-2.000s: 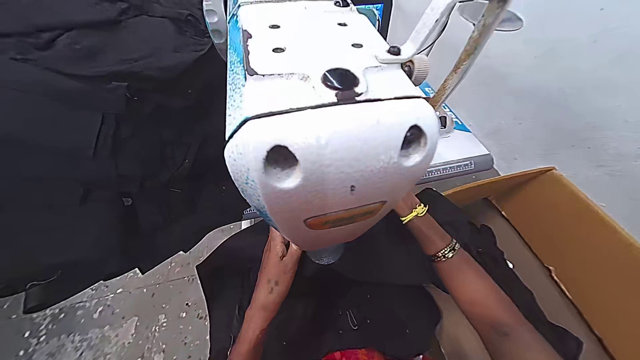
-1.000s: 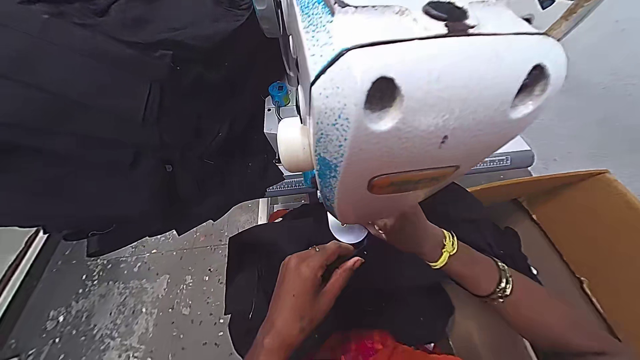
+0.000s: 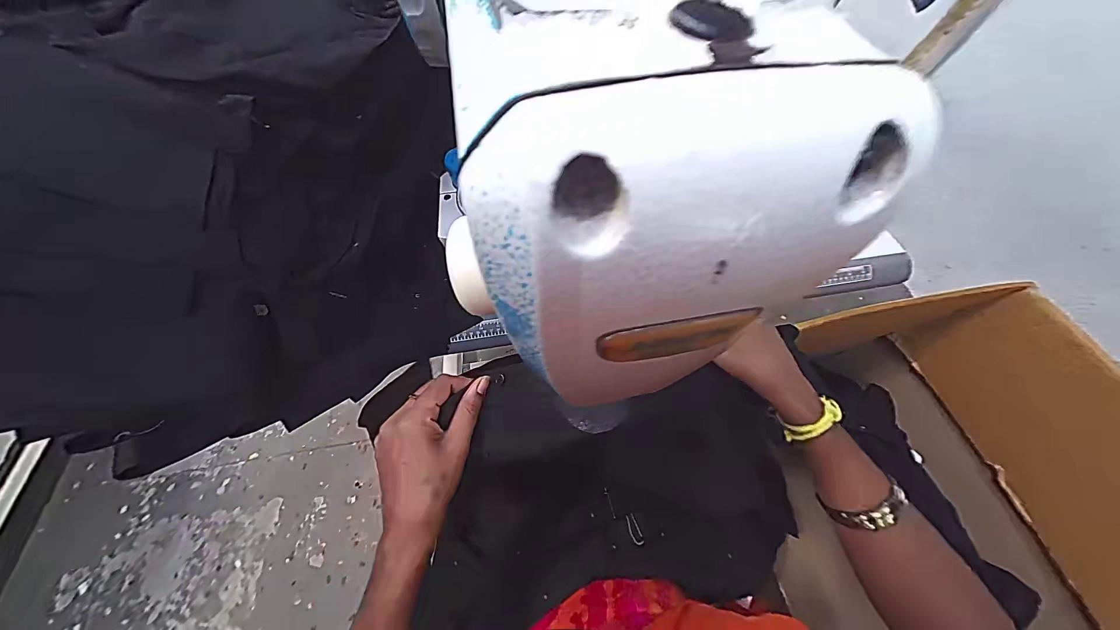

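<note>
A white industrial sewing machine head [image 3: 700, 219] with blue specks fills the upper middle and hides its needle area. Black fabric [image 3: 612, 490] lies below and in front of it. My left hand [image 3: 429, 437], at the left of the machine, pinches the fabric's upper edge between thumb and fingers, beside a small round spot that may be a button. On the right, my right hand [image 3: 748, 354] reaches behind the machine head at the fabric; its fingers are hidden, so its grip does not show. A yellow band and a metal bracelet are on that wrist and forearm.
A large pile of black fabric [image 3: 175, 219] covers the left side. At the right stands an open cardboard box [image 3: 1015, 394], with black fabric hanging over its near side. A white round knob [image 3: 468, 267] sticks out from the machine's left. Speckled grey floor [image 3: 210, 542] shows at lower left.
My left hand has moved left, away from the presser area, and now pinches the fabric edge. My right hand, partly seen a second ago, is now more hidden behind the machine head. The view has shifted.
</note>
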